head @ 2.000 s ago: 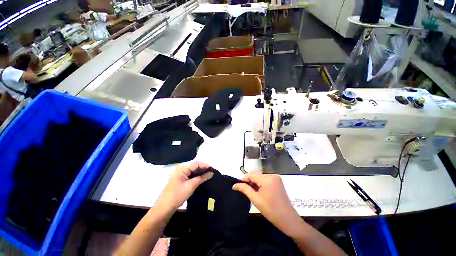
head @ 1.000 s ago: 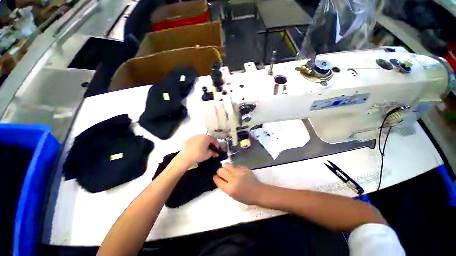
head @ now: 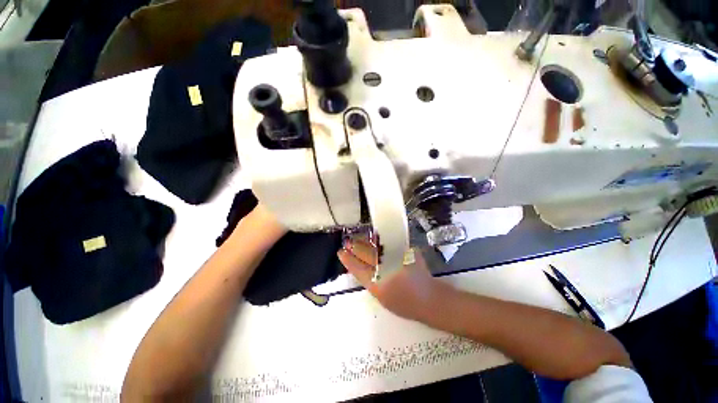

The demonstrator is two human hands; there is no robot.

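The sewing machine's off-white head (head: 472, 110) fills the upper middle, close to the camera. A black fabric panel (head: 295, 264) lies flat on the table and runs under the left end of the head. My left hand (head: 264, 224) reaches in behind the head on the panel's far left part; its fingers are hidden by the head. My right hand (head: 394, 275) is at the panel's right edge near the needle area, fingers bent, partly covered by a curved off-white guard. The needle and presser foot cannot be made out.
Black fabric piles with pale yellow tickets lie at the left (head: 86, 275) and upper left (head: 185, 146). Black thread snips (head: 575, 297) lie on the white table (head: 315, 354) at right. A white scrap (head: 492, 224) lies under the arm. A black cable (head: 657, 252) hangs at right.
The camera view has moved in close to the machine head. The panel went from being held at the table's front edge to lying under the head, with both hands now beside the needle area.
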